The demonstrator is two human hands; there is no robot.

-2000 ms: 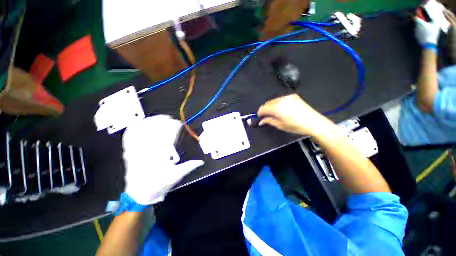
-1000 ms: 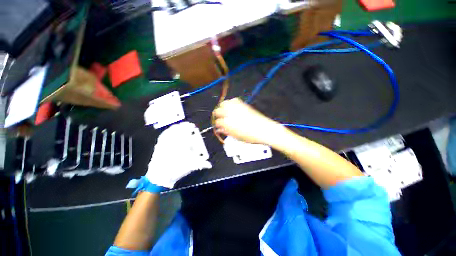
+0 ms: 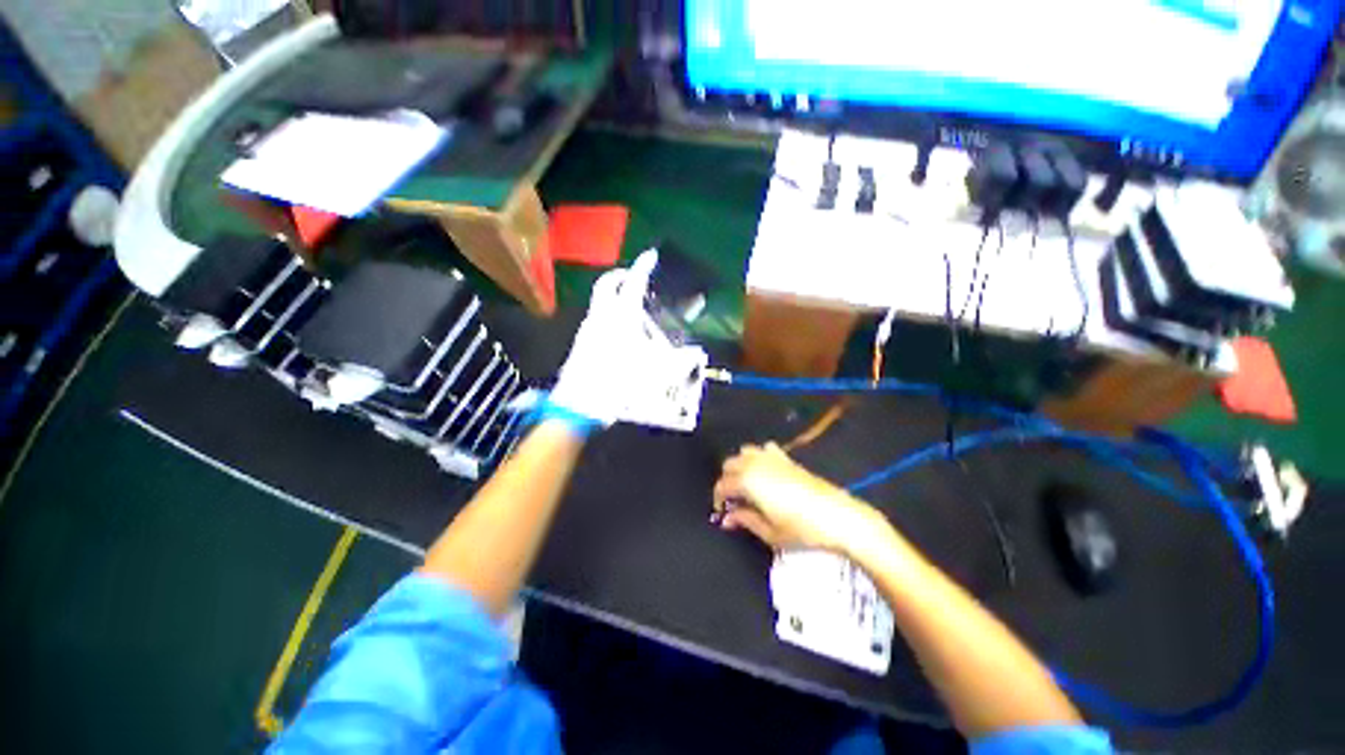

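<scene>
My left hand point(image 3: 608, 362), in a white glove with a blue wrist band, is over a flat white unit point(image 3: 676, 401). A blue cable point(image 3: 826, 385) meets this unit's right edge. The glove hides much of the unit, and whether it grips anything is unclear. My bare right hand point(image 3: 782, 502) pinches a small dark-tipped plug point(image 3: 720, 516) above the mat. An orange lead point(image 3: 816, 429) reaches the back of this hand. A second white unit point(image 3: 833, 608) lies just below my right hand, near the front edge of the black mat point(image 3: 634, 524).
Stacked black units point(image 3: 391, 332) stand at left. A dark flat piece point(image 3: 682, 283) lies beyond the glove. A mouse point(image 3: 1084, 538) sits inside the blue cable loop at right. The white riser point(image 3: 885, 273) carries adapters and more units point(image 3: 1195, 266), below a monitor point(image 3: 974, 67).
The view has swung up and left. My left hand has moved back to the cabled unit. My right hand has left the orange lead's middle and is at the mat with a plug.
</scene>
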